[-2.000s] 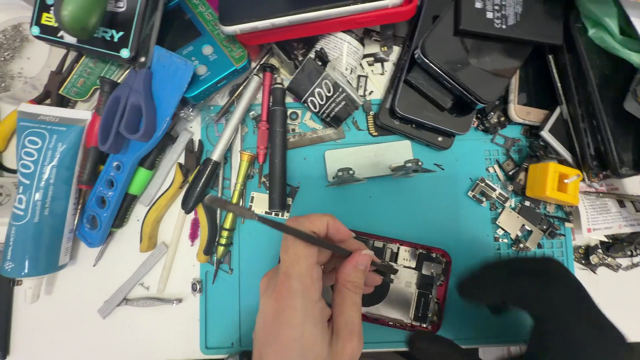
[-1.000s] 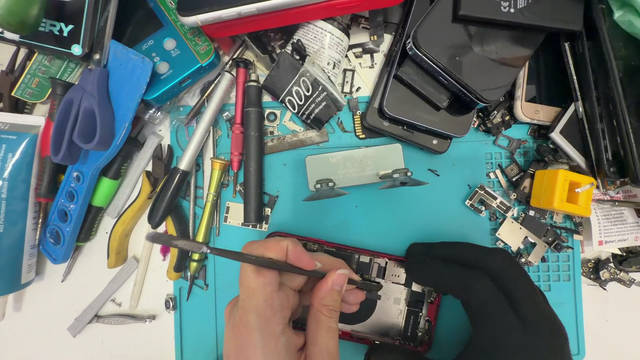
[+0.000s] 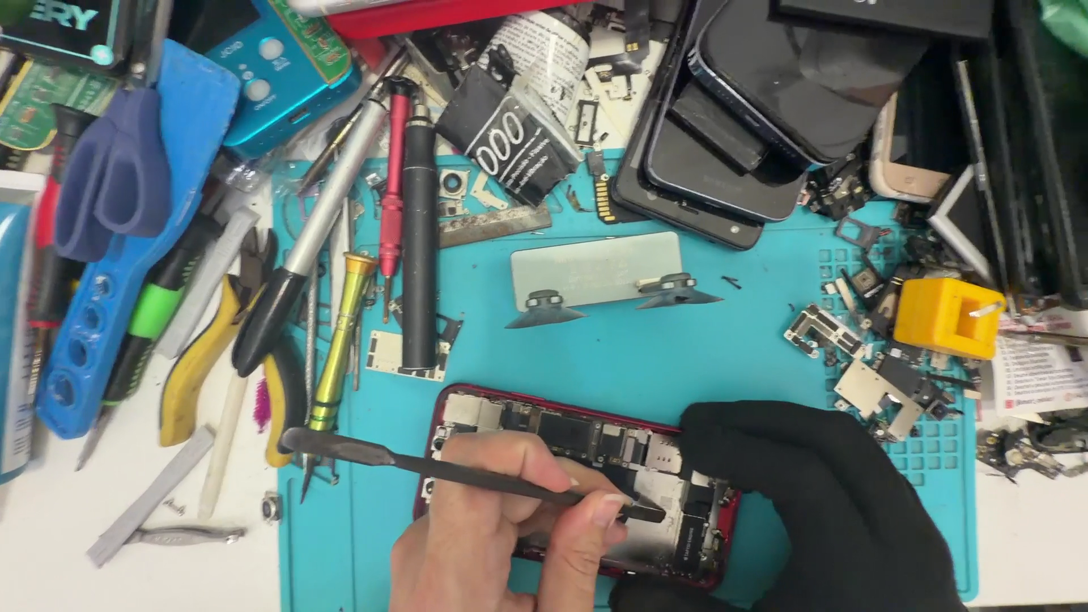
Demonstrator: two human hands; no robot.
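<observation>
My bare left hand (image 3: 510, 527) grips a dark metal spudger (image 3: 442, 466) between thumb and fingers. Its broad blade points left, while its narrow tip lies over the silvery inside of an opened red smartphone housing (image 3: 472, 408). Circuit boards and connectors show inside the housing, partly covered by my left hand. In a black glove, my right hand (image 3: 816, 501) holds the phone's right end, fingers at the upper edge and thumb at the lower. Above the phone, a silvery rectangular plate (image 3: 595, 263) rests on the teal mat with two dark suction cups at its lower edge.
Screwdrivers (image 3: 391, 195), yellow-handled pliers (image 3: 200, 365) and blue scissors (image 3: 115, 178) crowd the left. Stacked phones (image 3: 722, 161) lie at the upper right. Loose phone parts (image 3: 875, 387) surround a yellow block (image 3: 948, 319) at the right of the teal mat (image 3: 748, 340).
My gloved right hand was apart from the phone two seconds ago and has moved left onto its right end. The spudger has stayed in my left hand over the phone.
</observation>
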